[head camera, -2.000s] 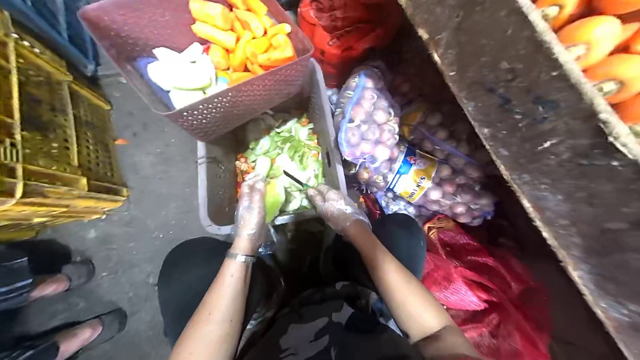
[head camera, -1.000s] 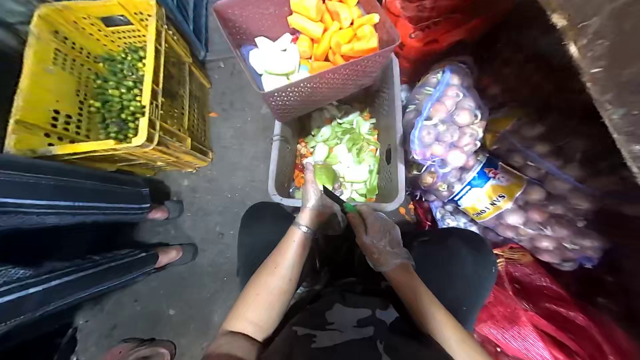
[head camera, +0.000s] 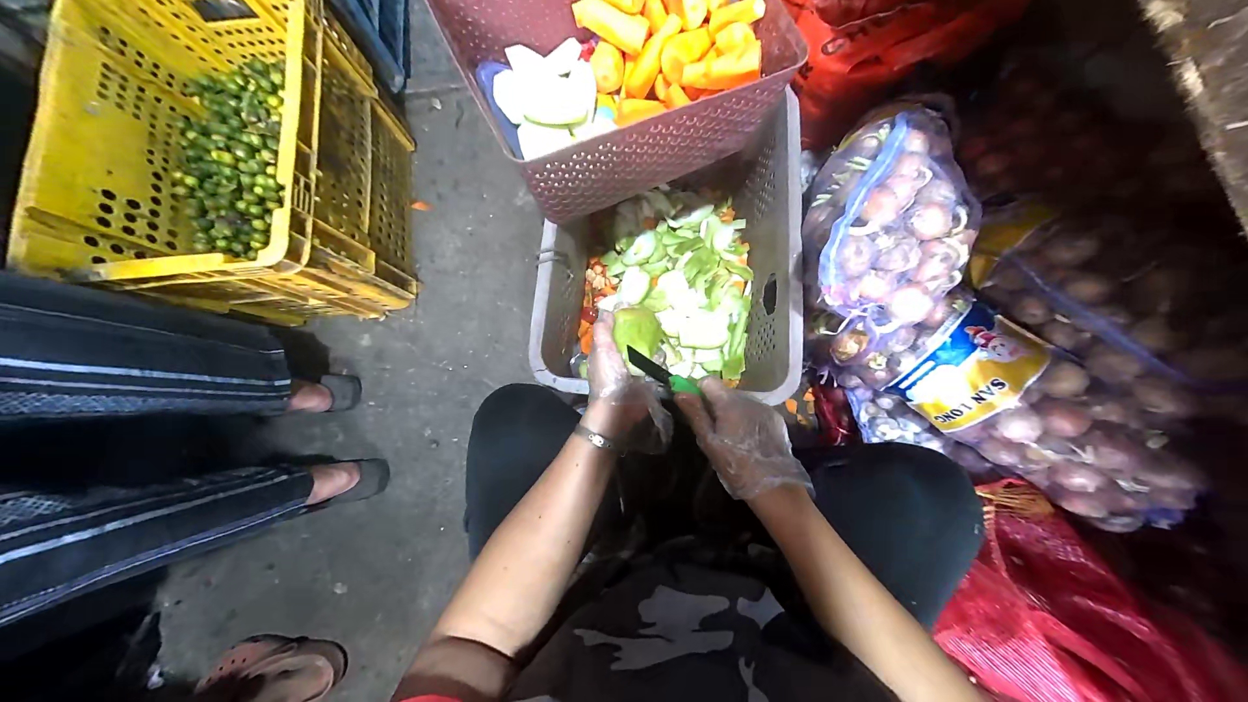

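Observation:
My left hand [head camera: 621, 385], in a clear plastic glove, holds a green vegetable or fruit [head camera: 636, 334] over the near part of a grey plastic crate [head camera: 786, 244]. My right hand [head camera: 743, 434], gloved as well, grips the green handle of a knife [head camera: 655, 370]; its dark blade lies against the green piece. Pale green peelings and slices [head camera: 682, 283] fill much of the crate, with orange scraps at the left side. Across the crate's far end rests a maroon perforated basket [head camera: 624, 166] with peeled carrots [head camera: 673, 58] and white peeled pieces [head camera: 551, 93].
Mesh bags of onions [head camera: 902, 214] lie to the right, with a red mesh sack [head camera: 1063, 604] nearer me. At the left stands a yellow crate [head camera: 302, 146] holding small green citrus fruits [head camera: 234, 161]. Another person's feet [head camera: 336, 483] are on the floor at the left.
The view has swung left, bringing the yellow crate's contents and the other person's legs more into sight. Both hands stay at the crate's near edge with the knife and the green piece.

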